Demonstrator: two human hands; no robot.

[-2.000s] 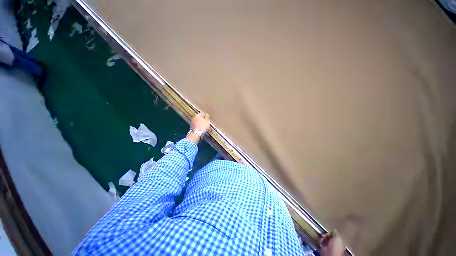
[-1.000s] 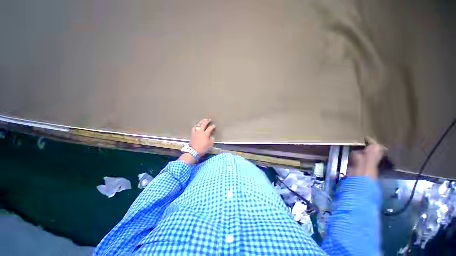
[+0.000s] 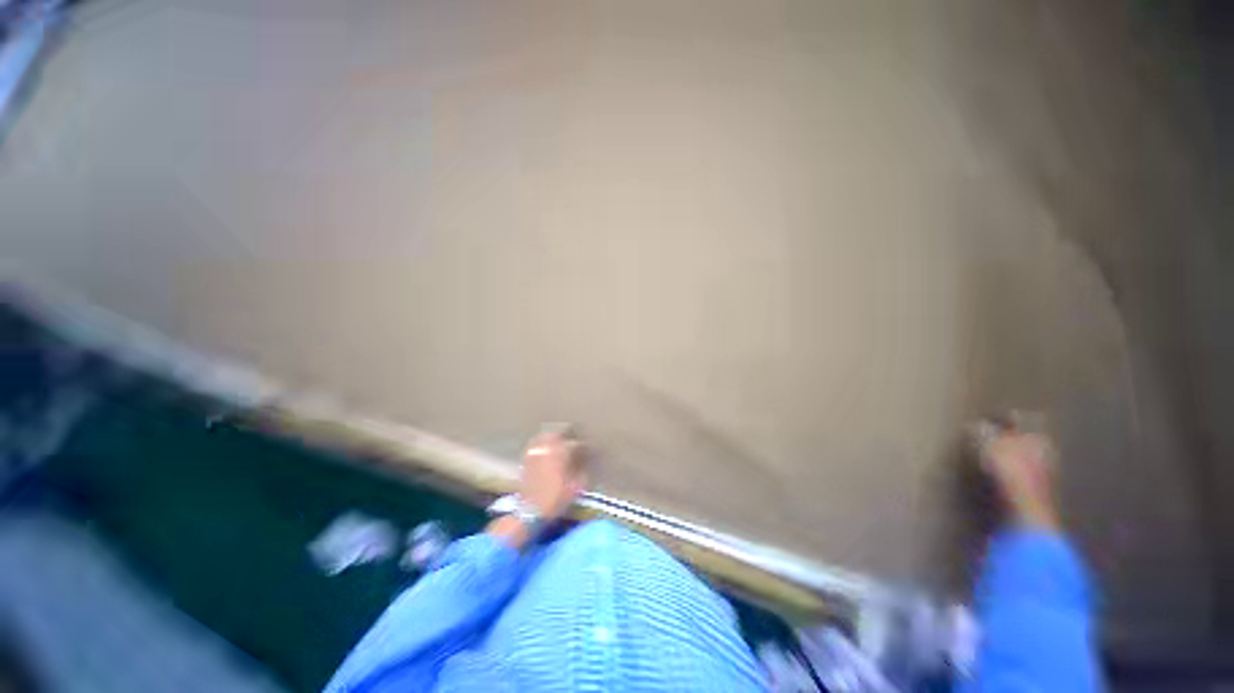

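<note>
A wide tan-brown fabric ply [image 3: 650, 230] covers the table; the view is motion-blurred. My left hand [image 3: 552, 474], with a pale band at the wrist, rests at the fabric's near edge. Its fingertips are too blurred to tell whether they pinch the cloth. My right hand [image 3: 1018, 467] is farther right, over the cloth and inward from the near edge. Its fingers are curled and appear closed on the fabric, with a dark shadow or fold beside them. Faint ripples run across the cloth between my hands and at the right.
The pale, yellowish table edge [image 3: 406, 454] runs diagonally in front of my body. Below it is a green floor [image 3: 223, 508] with white scraps [image 3: 355, 542]. Pale sheeting [image 3: 102, 596] lies at lower left. More whitish material [image 3: 826, 657] shows below the edge at right.
The view has turned and blurred. My right hand has moved from the cloth corner beside the silver rail to over the cloth; the rail no longer shows clearly. My left hand stays at the edge.
</note>
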